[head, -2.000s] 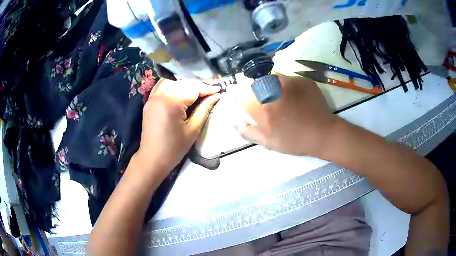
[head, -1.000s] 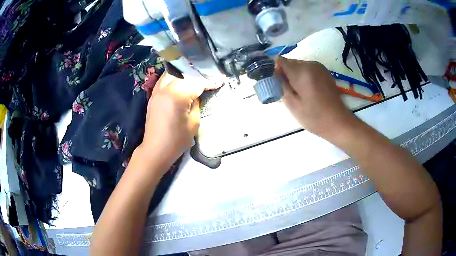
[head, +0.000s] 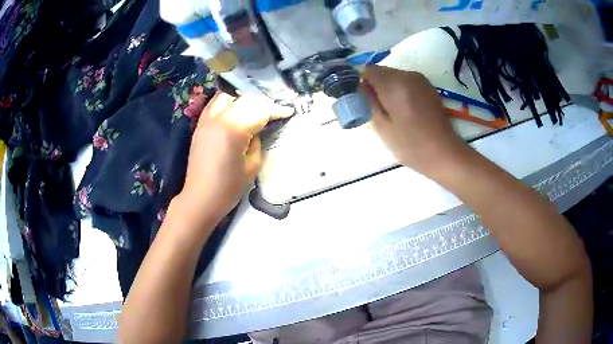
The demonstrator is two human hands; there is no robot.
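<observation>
A dark garment panel [head: 144, 144] with pink-red flowers and green leaves hangs at the left, and its edge runs under my left hand [head: 225, 144]. My left fingertips press or pinch this cloth just left of the presser foot [head: 306, 103]. The white sewing machine head [head: 296, 23] is above, with the grey ribbed tension dial [head: 351, 111] in front. My right hand [head: 406, 114] is right of the dial, fingers curled beside the machine head; its fingertips are partly hidden, and I cannot tell if it holds something. The needle is too small to make out clearly.
Thread snips [head: 474, 111] with blue and orange arms lie partly behind my right hand. A black strip bundle [head: 514, 60] lies at the upper right, with red-orange scissor handles [head: 603, 94] beyond. A measuring tape [head: 349, 265] runs along the table's front edge.
My right hand has moved from near the needle plate to right of the dial, covering the snips' blades. My left hand stays by the presser foot. The whole view has shifted slightly.
</observation>
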